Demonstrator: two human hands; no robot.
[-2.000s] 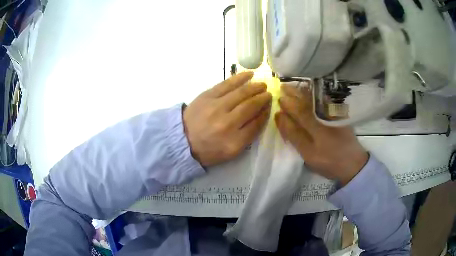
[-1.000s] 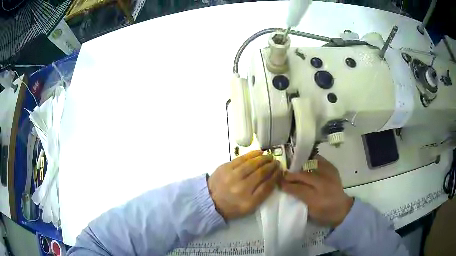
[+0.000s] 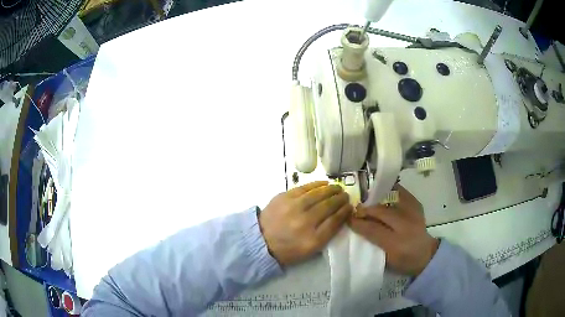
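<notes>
A white fabric piece (image 3: 356, 266) runs from the needle area down over the table's front edge. The cream sewing machine head (image 3: 347, 124) stands above it, its needle area lit yellow. My left hand (image 3: 305, 221) lies flat on the fabric's left side, fingers together just below the needle. My right hand (image 3: 399, 232) is on the fabric's right side, fingertips pinching it near my left fingertips, partly behind the thread take-up guard (image 3: 385, 155). The needle and presser foot are mostly hidden.
A white lamp tube (image 3: 303, 130) hangs left of the head. A black phone-like rectangle (image 3: 475, 178) lies on the machine bed. Black scissors (image 3: 558, 218) lie at the right edge. A blue tray (image 3: 28, 251) with white strips (image 3: 61, 186) is at left. A printed ruler (image 3: 272, 303) follows the front edge.
The camera view has shifted back from a close view, showing more machine and the tray. Both hands remain at the needle; the fabric still hangs below them.
</notes>
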